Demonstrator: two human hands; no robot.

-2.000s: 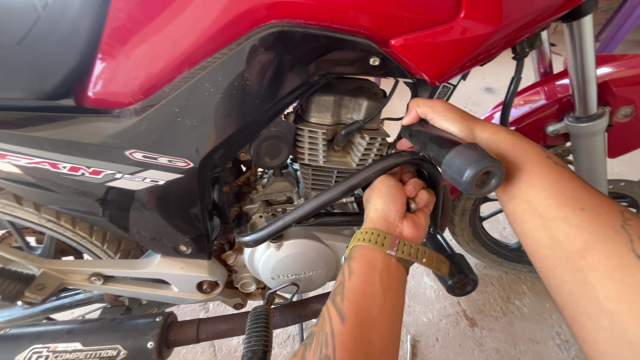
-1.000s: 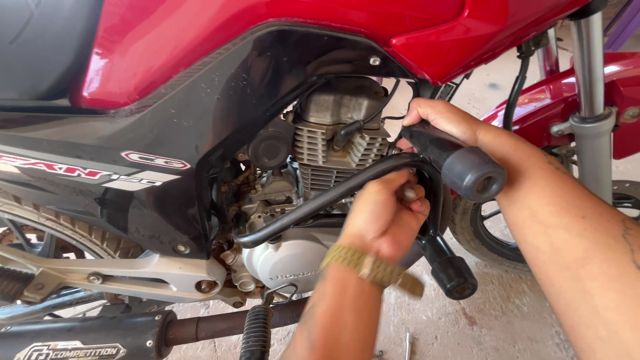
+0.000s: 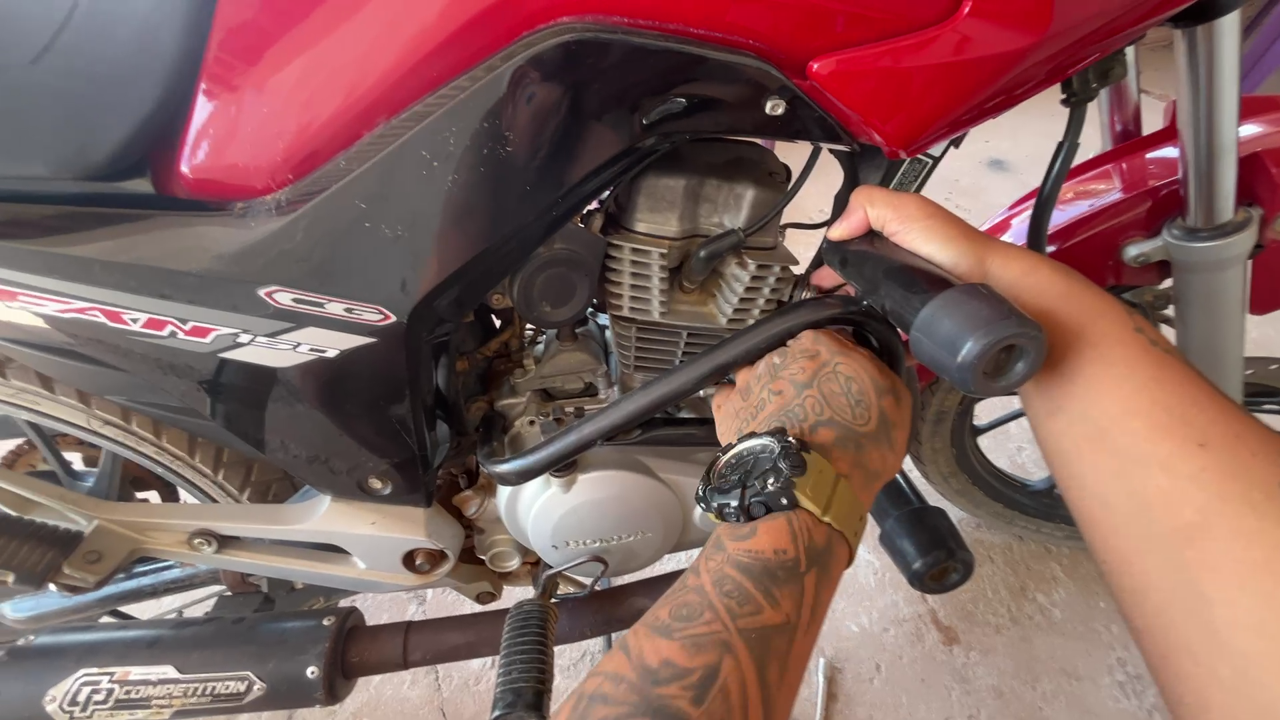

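A black tubular engine guard (image 3: 640,400) with rubber end caps stands against the side of a red motorcycle, in front of its finned engine cylinder (image 3: 690,290). My right hand (image 3: 900,230) grips the guard's upper part, thumb on top and the other fingers mostly hidden behind it. Below, my left hand (image 3: 820,400), with a watch on its wrist, reaches in behind the bent tube, its back turned up. The fingers of that hand are out of sight near the front of the engine, so what they touch cannot be told.
Under the engine cover (image 3: 600,510) run a kick lever with a ribbed rubber (image 3: 525,650) and the exhaust pipe (image 3: 450,640), leading to a black muffler (image 3: 190,665). The front fork (image 3: 1205,200) and wheel are at the right. A thin metal rod (image 3: 822,690) lies on the floor.
My left hand has turned over, so its back and the watch face show; a second ago it was closed in front of the tube. My right hand has stayed on the guard.
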